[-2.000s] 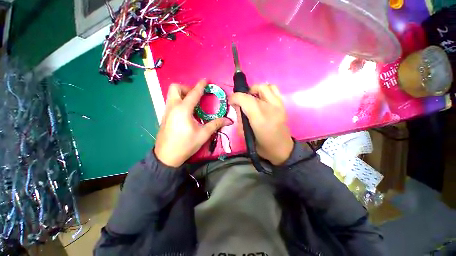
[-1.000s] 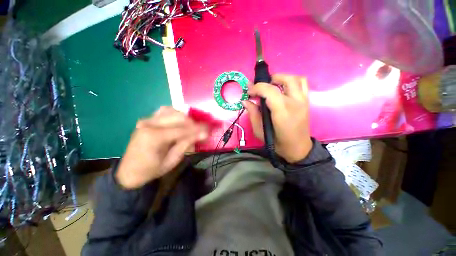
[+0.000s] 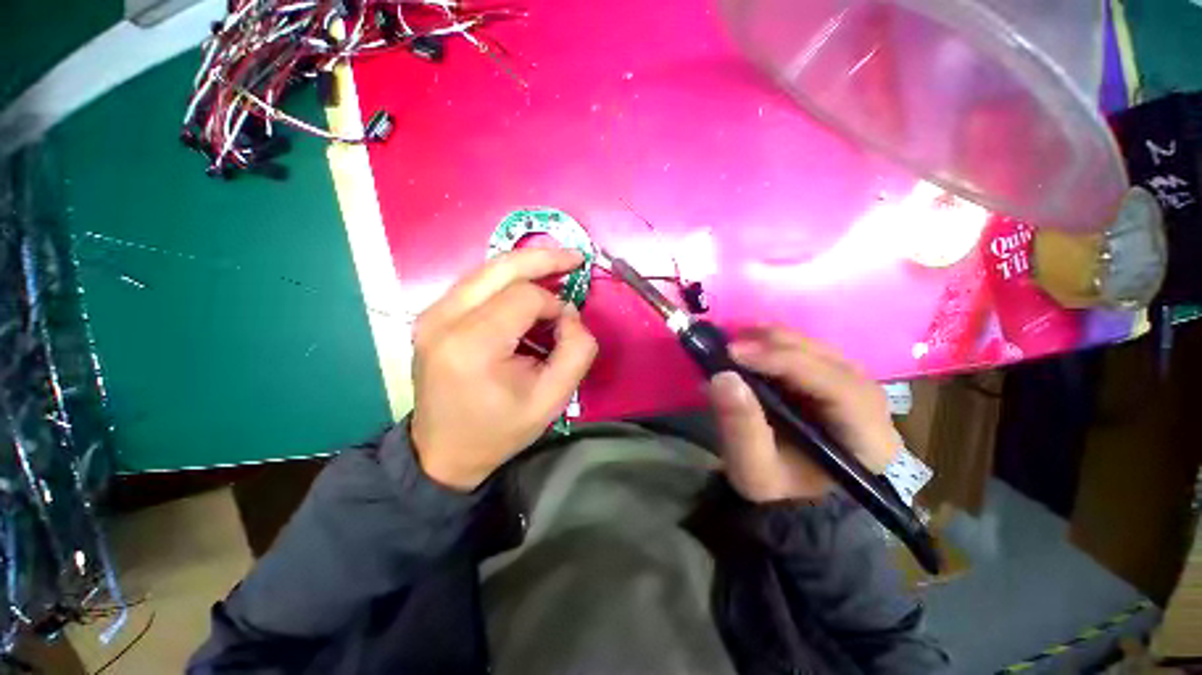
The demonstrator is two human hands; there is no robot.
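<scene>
The green ring circuit board lies on the pink-red sheet, partly covered by my left hand. My left fingertips are at the board's right side; whether they grip it or a thin wire is hidden. My right hand holds the soldering iron by its black handle, slanting up to the left. Its tip is at the board's right edge; contact cannot be told for certain. A black-ended wired component lies right of the board, its dark lead running toward the tip.
A tangled pile of wired components lies at the far left. A clear plastic hood hangs at upper right. A yellowish tub stands at right beside a black item. Bagged harnesses are at the left edge. A fine line crosses the green mat.
My left hand has come back from the left onto the board. The iron has swung from pointing away to pointing at the board. A black-ended component now shows right of the board.
</scene>
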